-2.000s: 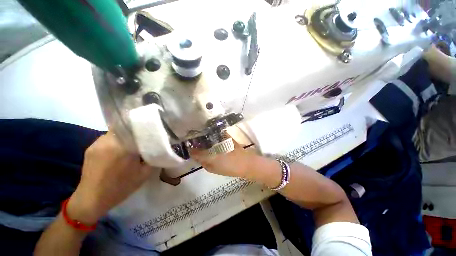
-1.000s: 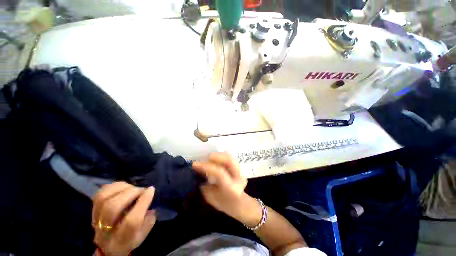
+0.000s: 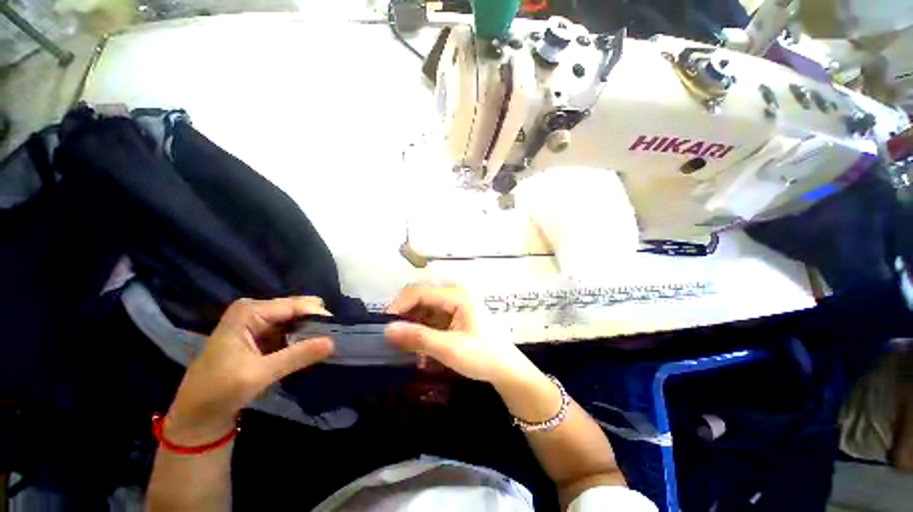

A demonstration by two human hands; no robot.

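Observation:
The dark navy garment [image 3: 230,220] lies in a heap on the left of the table and runs down over the lap. A grey panel strip [image 3: 362,344] with a dark folded edge along its top is stretched level between my hands at the table's front edge. My left hand [image 3: 262,350] pinches its left end between thumb and fingers. My right hand [image 3: 450,335] pinches its right end. The strip is away from the presser foot area [image 3: 488,188], which holds no visible cloth.
The white sewing machine [image 3: 621,140] stands behind and to the right. A white cloth [image 3: 591,220] lies under its arm. A measuring tape strip [image 3: 601,297] runs along the front edge. A blue basket [image 3: 661,420] with dark pieces is at the lower right. A green shape [image 3: 495,16] hangs above the head.
My hands have left the needle area and come to the table's front edge. The garment edge has been turned and spread, so a grey strip now shows between my fingers.

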